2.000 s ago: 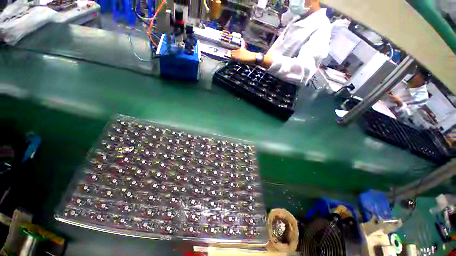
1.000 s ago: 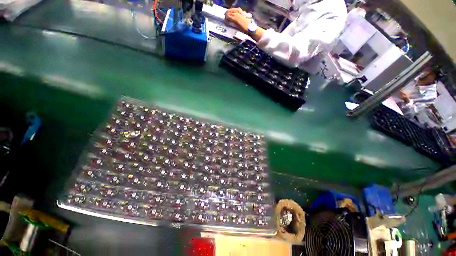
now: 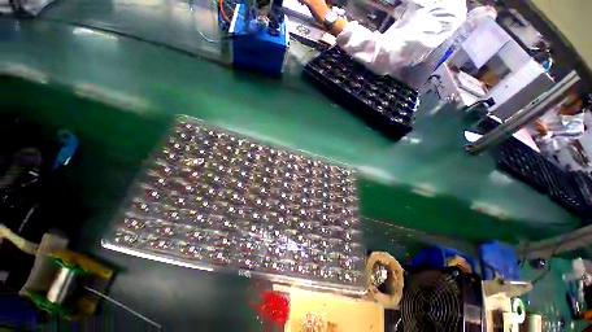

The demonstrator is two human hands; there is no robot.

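Observation:
Neither of my hands is in the picture. A large clear blister tray point(image 3: 240, 206) with rows of small silver and dark parts lies in front of me. Below its right part is a pale yellow work board point(image 3: 344, 311), cut off by the bottom edge, with brown spots on it. A pile of bright red slivers point(image 3: 274, 306) lies against the board's left side. A solder spool point(image 3: 61, 285) on a yellowish stand is at the lower left, and a thin silvery wire point(image 3: 126, 307) runs from it to the bottom edge.
A tan round tub point(image 3: 392, 279) with silvery bits and a black fume fan point(image 3: 430, 301) stand right of the board. Blue bins point(image 3: 498, 260) are behind. Across the green bench are a blue box point(image 3: 259, 48), a black tray point(image 3: 367, 91) and a person in white sleeves point(image 3: 383, 42).
The view has shifted down and slightly left, so the tray sits higher and further right. More of the board, red pile and spool shows. The other person's hand has moved towards the top edge.

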